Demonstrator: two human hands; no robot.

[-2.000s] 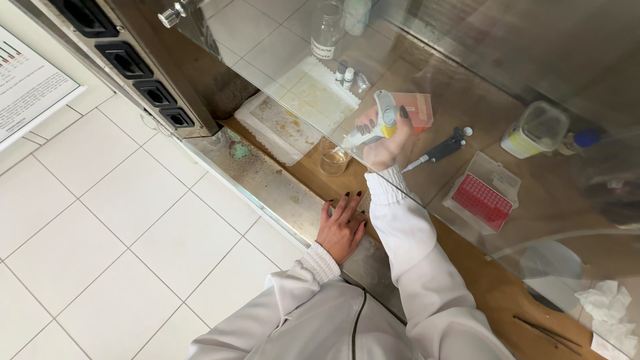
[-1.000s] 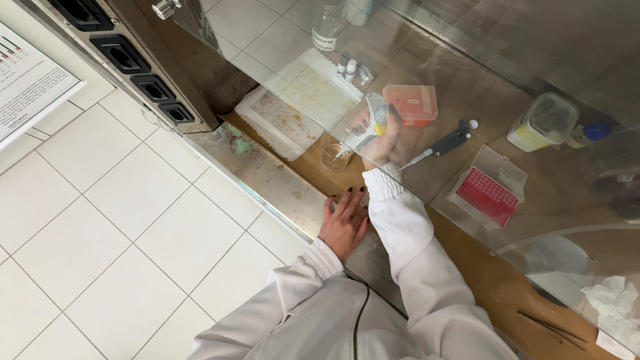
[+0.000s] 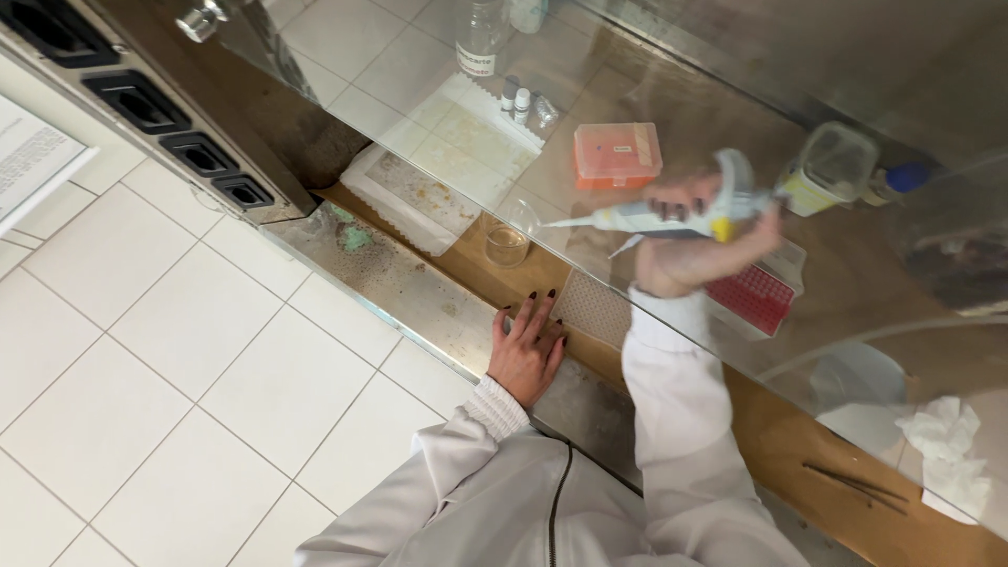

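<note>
My left hand [image 3: 526,358] rests with fingers apart on the cabinet's front ledge, its fingertips touching the near edge of a perforated plate or tip rack [image 3: 594,307]. Behind the glass sash, my right hand [image 3: 701,220] is shut around a light-coloured micropipette [image 3: 654,219], which lies nearly level with its tip toward the left. A small glass beaker [image 3: 506,244] with a little liquid stands left of the pipette tip. An orange-lidded tip box [image 3: 618,155] sits behind the pipette. To the right of my right wrist is an open box with a red tip rack [image 3: 752,298].
The slanted glass sash [image 3: 787,378] crosses above the work surface. Farther back are stained white paper [image 3: 472,134], small vials [image 3: 521,105], a labelled bottle [image 3: 477,39] and a clear tub [image 3: 835,165]. Tweezers [image 3: 854,482] and crumpled tissue [image 3: 945,449] lie at the right.
My right hand has moved right with the micropipette, away from the beaker, and the pipette has swung to nearly level. My left hand has stayed on the ledge.
</note>
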